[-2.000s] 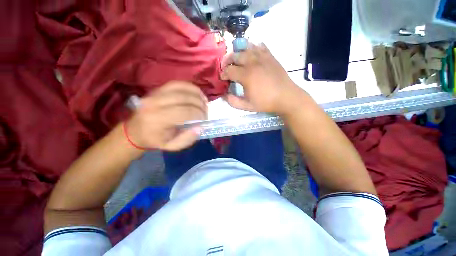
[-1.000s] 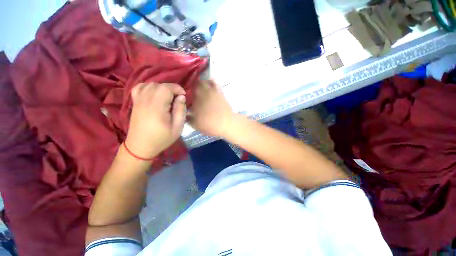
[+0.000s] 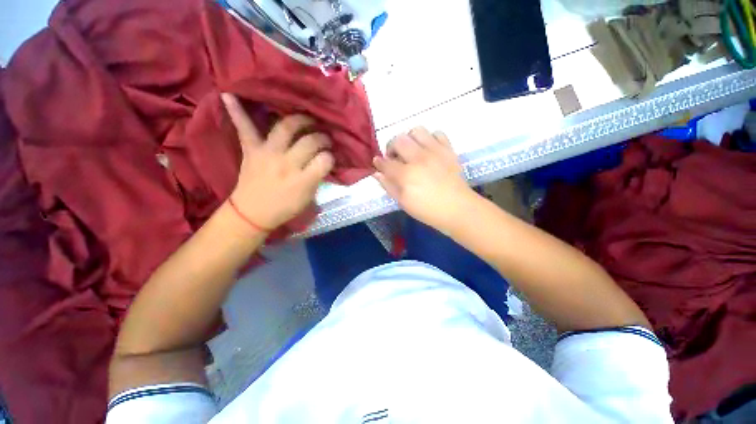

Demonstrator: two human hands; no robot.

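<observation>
A large dark red garment piece point(image 3: 124, 108) lies gathered over the table's left side, reaching to the needle area. The sewing machine head point(image 3: 340, 37) shows its round metal parts at the top centre. My left hand point(image 3: 282, 170) rests on the cloth, forefinger stretched out and other fingers bent; whether they pinch the cloth is hidden. My right hand point(image 3: 421, 172) pinches the cloth's right corner with its fingertips, near the table's front edge. The needle point itself is not clear to see.
A black smartphone point(image 3: 511, 50) lies right of the machine. A small tan square point(image 3: 568, 100) lies beside it, with tan strips point(image 3: 642, 45) heaped further right. Green and yellow scissor handles point(image 3: 738, 31) are at the far right. A dark red pile point(image 3: 663, 224) sits below the table's right edge.
My right hand has moved right, to the cloth's corner. My left hand has opened its forefinger out over the cloth. The cloth's edge is spread further right, in front of the machine head.
</observation>
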